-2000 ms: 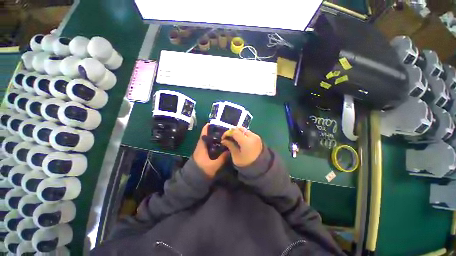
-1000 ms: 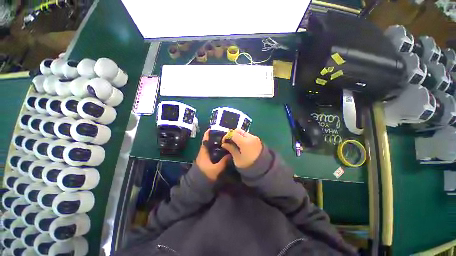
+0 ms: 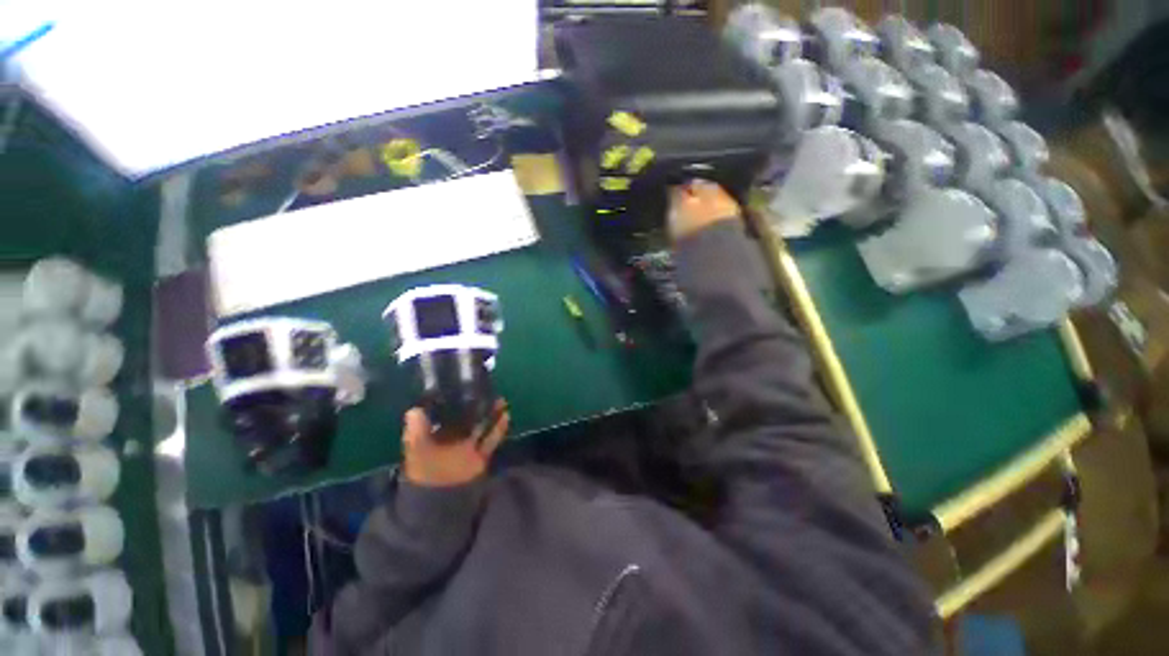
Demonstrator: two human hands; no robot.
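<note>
A PTZ camera (image 3: 442,329), white above and black below, stands tilted near the bench's front edge. My left hand (image 3: 451,451) grips its black ball head from below. My right hand (image 3: 701,208) is at the front of the bulky black machine, likely a label printer (image 3: 667,96); its fingertips are blurred, and what they hold cannot be told. A second PTZ camera (image 3: 276,372) stands to the left, not held. A short yellow-green pen or tool (image 3: 573,308) lies on the green mat beside a blue pen (image 3: 586,274).
A white keyboard (image 3: 372,241) lies below the bright monitor (image 3: 282,64). A dark phone (image 3: 182,326) is at its left. White camera housings (image 3: 58,474) fill the left. Grey-white cameras (image 3: 917,154) stand in rows on the right bench, behind a cream rail (image 3: 833,365).
The view has swung right. My right hand has left the camera and reached to the black machine. The small yellow piece from its fingertips appears to lie on the mat. My left hand keeps its hold.
</note>
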